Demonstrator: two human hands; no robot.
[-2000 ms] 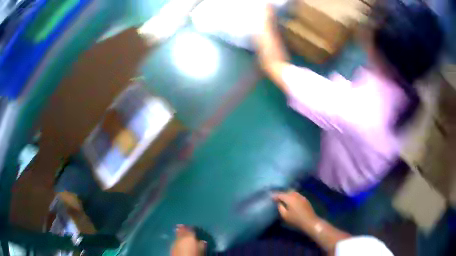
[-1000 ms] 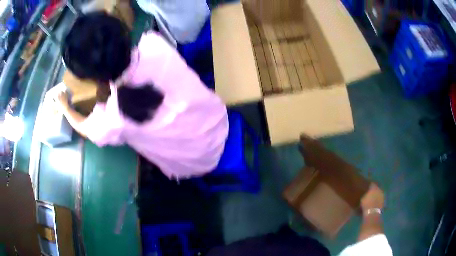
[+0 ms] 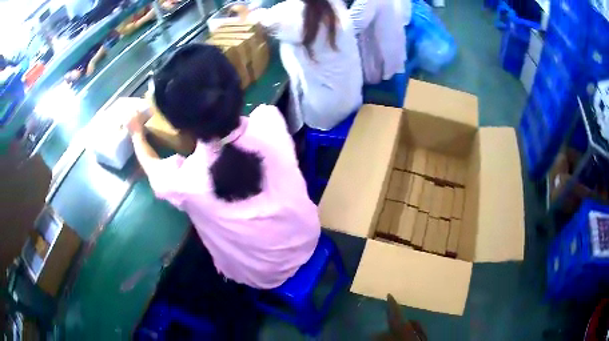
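Observation:
Neither of my hands is in view. A small dark brown piece, likely part of a carton [image 3: 402, 328], is cut off by the bottom edge; what holds it is hidden. Just beyond it a large master carton [image 3: 411, 276] stands on the floor with its four flaps open. Rows of small brown boxes [image 3: 421, 210] lie inside it.
A person in pink [image 3: 257, 220] sits on a blue stool [image 3: 307, 280] left of the master carton. Another person in white [image 3: 324, 80] sits beyond. An open carton [image 3: 60, 256] is at the far left. Blue crates [image 3: 577, 246] stand at right.
The view has shifted, so the master carton appears lower and farther right. My right hand and most of the small brown carton it held have left the picture at the bottom.

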